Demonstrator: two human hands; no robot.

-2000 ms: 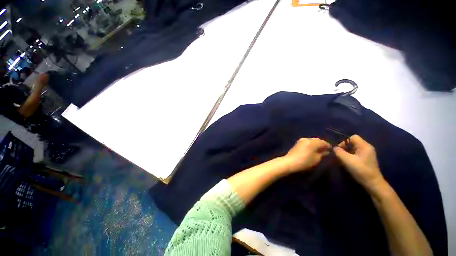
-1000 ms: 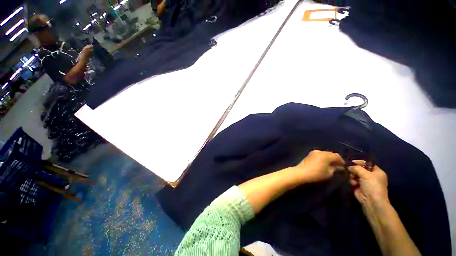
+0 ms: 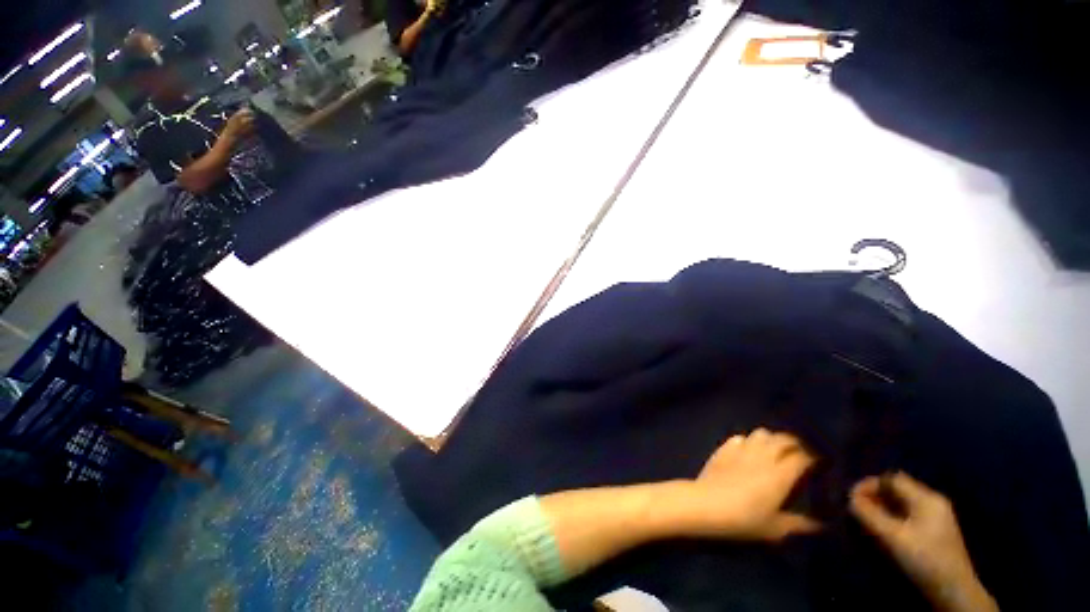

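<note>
A dark navy jacket (image 3: 622, 412) lies on the white table (image 3: 478, 227), its hanger hook (image 3: 880, 256) standing out above the collar at the upper right. My left hand (image 3: 759, 484) lies over the jacket's middle, fingers bent and pointing right; the fingertips meet dark cloth, and the grip on it is unclear. My right hand (image 3: 911, 520) is a little to the right, thumb and fingers bent close together over the jacket. Its fingertips are blurred, and I cannot tell what they hold. A thin light line shows on the cloth below the collar.
Other dark garments lie at the table's back left (image 3: 395, 155) and upper right (image 3: 968, 84). An orange-framed card (image 3: 789, 50) lies near hanger hooks. A seam crosses the table. Left are blue crates (image 3: 72, 383), blue floor and a person (image 3: 191, 144) with dark cloth.
Both hands have moved down the jacket, away from the collar, with a wider gap between them. The view has shifted, so the jacket and table sit lower and further right.
</note>
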